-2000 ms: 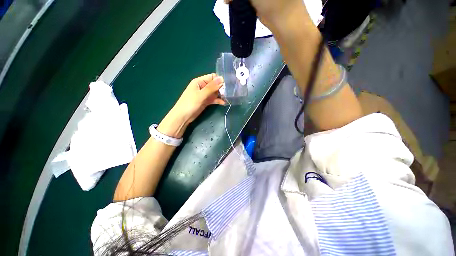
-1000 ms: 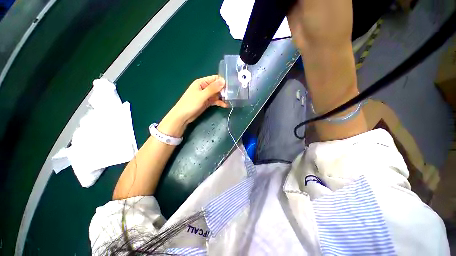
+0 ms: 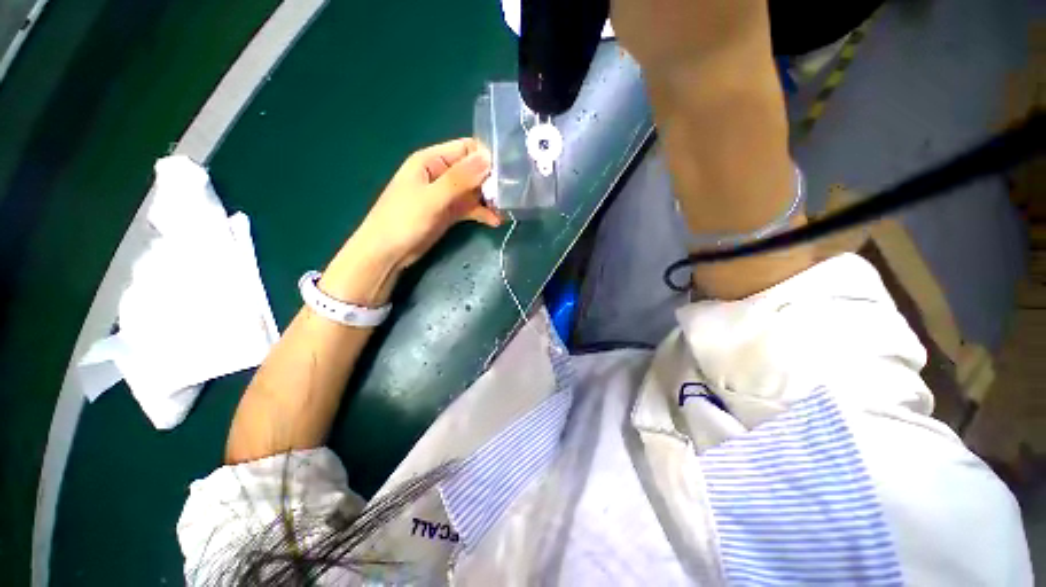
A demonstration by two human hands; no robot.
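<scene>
My left hand [image 3: 453,184] holds a clear plastic housing [image 3: 514,178] by its left edge, thumb on top, over the dark green bench edge. A round white inner fitting [image 3: 544,145] shows in the housing. A thin white lead [image 3: 505,269] hangs from the housing towards my lap. A black electric screwdriver [image 3: 559,52] comes down from the top edge, its lower end just above the white fitting; the bit's contact is unclear. My right hand [image 3: 654,14] is mostly cut off by the top edge beside the screwdriver; its fingers are hidden.
White soft sheets [image 3: 189,298] lie on the green belt at left, by the pale rail [image 3: 218,115]. More white material shows behind the screwdriver. A black cord [image 3: 872,206] crosses my right forearm. Brown cardboard [image 3: 918,287] lies at right.
The screwdriver swung right and tilted, then came back more upright. My right forearm and the cord shifted with it. The whole view has moved slightly. My left hand keeps its hold on the housing.
</scene>
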